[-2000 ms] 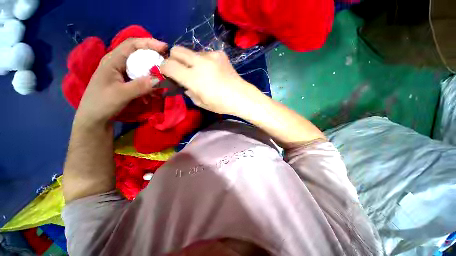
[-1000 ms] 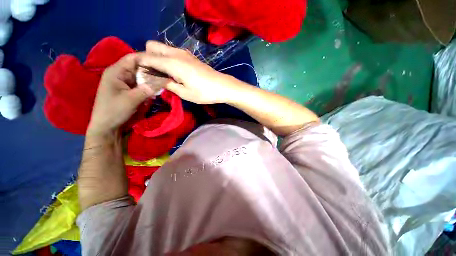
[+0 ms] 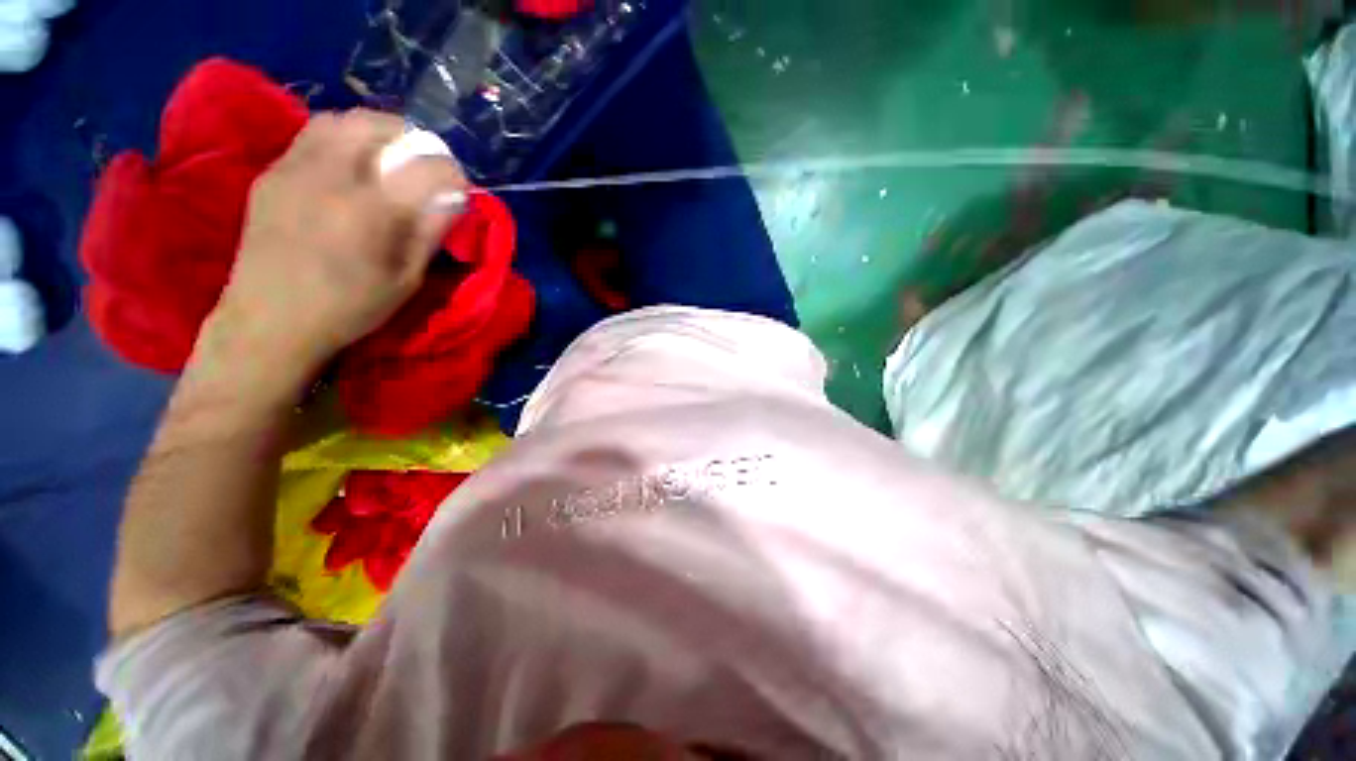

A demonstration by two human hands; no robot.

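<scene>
My left hand (image 3: 335, 223) is shut on a white ball (image 3: 414, 149) and the red plush flower (image 3: 164, 238) around it, above the blue covered table (image 3: 654, 238). Flower lobes show on both sides of the hand. A pale thread (image 3: 892, 158) is stretched from beside the ball to the right edge of the picture. My right arm (image 3: 1294, 498) reaches out to the right, blurred, and my right hand is cut off by the picture's edge. No needle can be made out.
White balls (image 3: 18, 312) lie at the far left. Clear plastic film (image 3: 521, 89) lies along the table edge. An open yellow bag (image 3: 357, 602) with red flower pieces (image 3: 390, 520) is below the table. A silvery-white sack (image 3: 1101, 357) stands at the right on the green floor (image 3: 848, 75).
My right hand has left the ball and swung out of the picture to the right, and the thread is now stretched long. The big red heap at the top has mostly slid out of view.
</scene>
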